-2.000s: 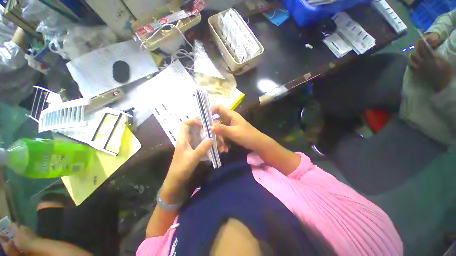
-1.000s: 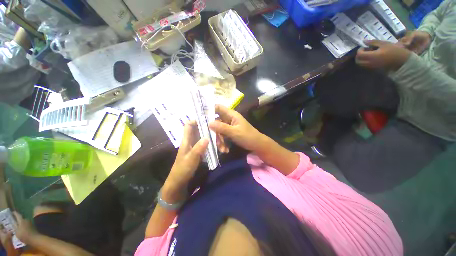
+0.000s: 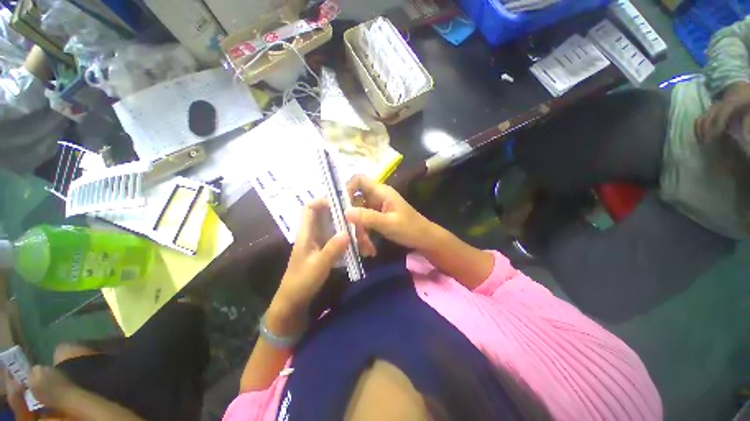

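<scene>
A narrow stack of white printed strips (image 3: 338, 205) with dark marks along its edge is held upright-slanting above my lap, at the bench edge. My left hand (image 3: 317, 245) holds it from the left, near its lower half. My right hand (image 3: 380, 212) holds it from the right, with thumb and fingers on it. The fingers behind the strips are partly hidden. A white printed sheet (image 3: 275, 160) lies flat on the bench just beyond my hands. A small cream basket (image 3: 355, 56) full of white strips stands farther back.
A green bottle (image 3: 82, 258) lies on the left near a yellow sheet (image 3: 168, 288) and slotted white rack (image 3: 107, 189). Clear film (image 3: 355, 136) lies beside the printed sheet. A blue crate (image 3: 502, 23) and card stacks (image 3: 569, 64) are back right. Other people sit at both sides.
The strips looked slightly spread one second ago and now look closed together edge-on. My hands have barely moved. The person at right has drawn their hands back from the card stacks.
</scene>
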